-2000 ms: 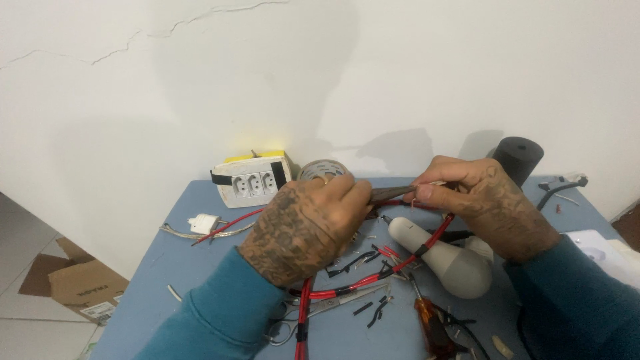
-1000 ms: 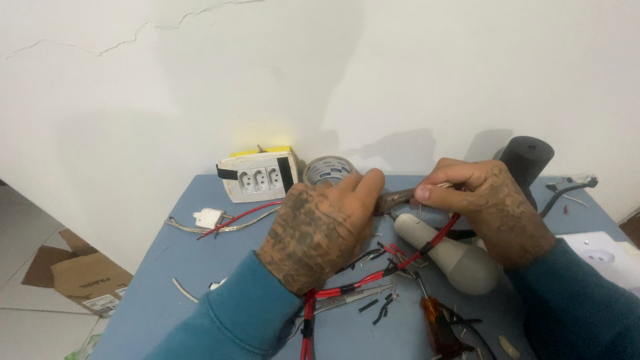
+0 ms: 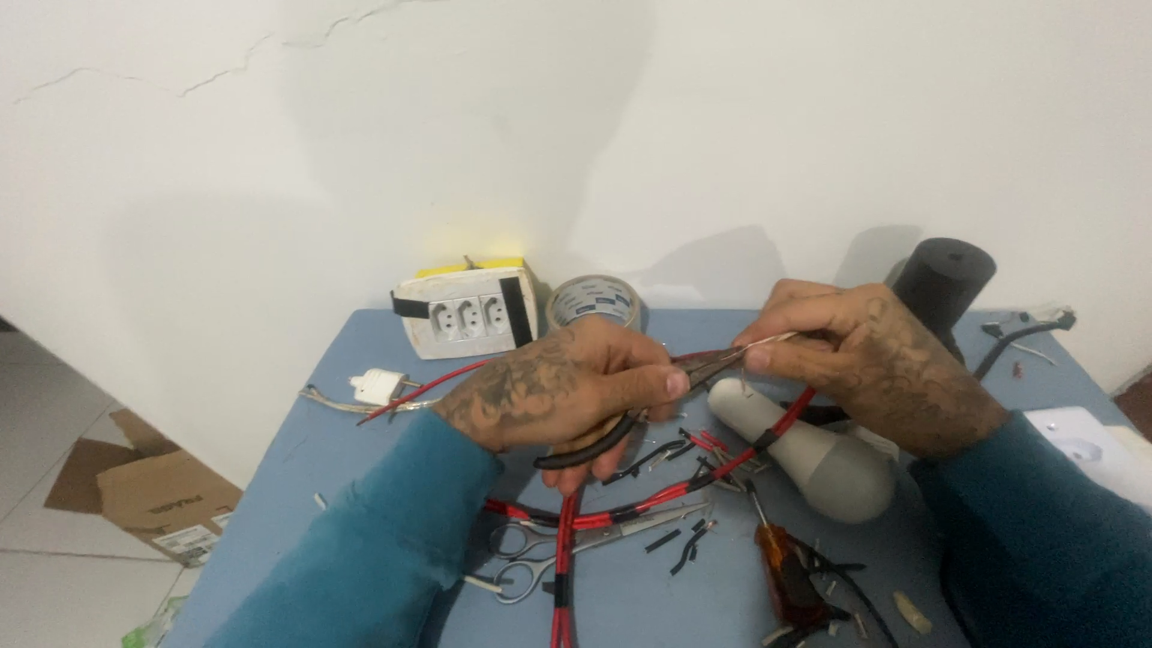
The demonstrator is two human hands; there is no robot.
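My left hand is closed around a pair of long-nose pliers, with a black handle showing below the fingers. The pliers' jaws meet a wire end beside the fingertips of my right hand, which pinches a thin pale wire. Red cable, banded with black tape, runs down from my right hand, curves across the table and crosses another red run. A grey-white light bulb lies just under my right hand.
On the blue table are a socket box, a tape roll, a white plug, scissors, a screwdriver, wire scraps and a black cylinder. A white socket plate is at right; a cardboard box stands on the floor.
My left hand has turned and opened its lower fingers somewhat, so the pliers' handle now shows beneath it. My right hand still pinches the wire.
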